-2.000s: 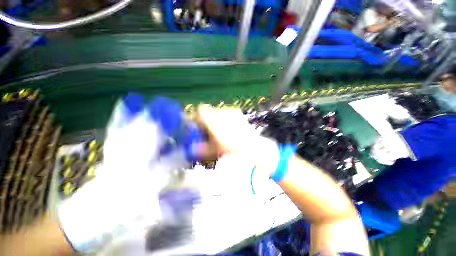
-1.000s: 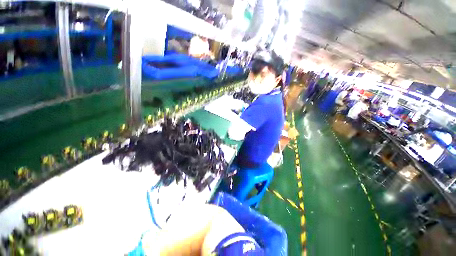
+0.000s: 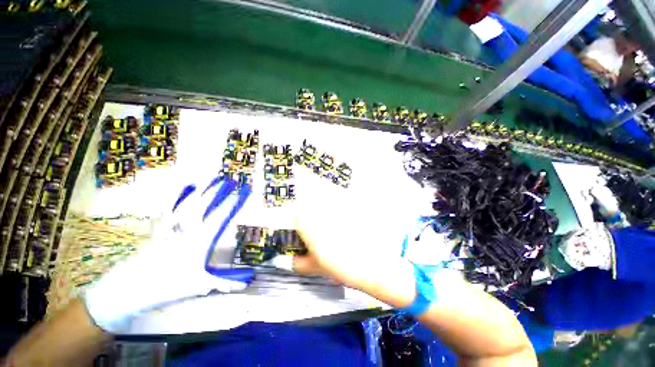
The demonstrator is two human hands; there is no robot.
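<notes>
Small circuit boards with yellow-topped parts (image 3: 279, 172) lie in groups on the white bench (image 3: 370, 161). My left hand (image 3: 179, 251), in a white glove with blue fingers, is spread over the bench with fingers apart; its fingertips are near one board group. My right hand (image 3: 337, 247), with a blue wristband (image 3: 424, 289), has its fingertips on the right end of a dark board piece (image 3: 257, 244) near the bench's front edge. The fingertips partly hide that end.
Stacked board trays (image 3: 50, 158) stand at the far left, with thin tan and green strands (image 3: 100, 247) beside them. A black cable pile (image 3: 495, 208) lies on the right. Boards line the green conveyor (image 3: 215, 61) behind. A metal post (image 3: 524, 64) and another person's blue sleeve (image 3: 589, 297) are at the right.
The view has swung from the aisle and the other worker back down to the bench. Both my hands are now in view, the right at a dark board piece.
</notes>
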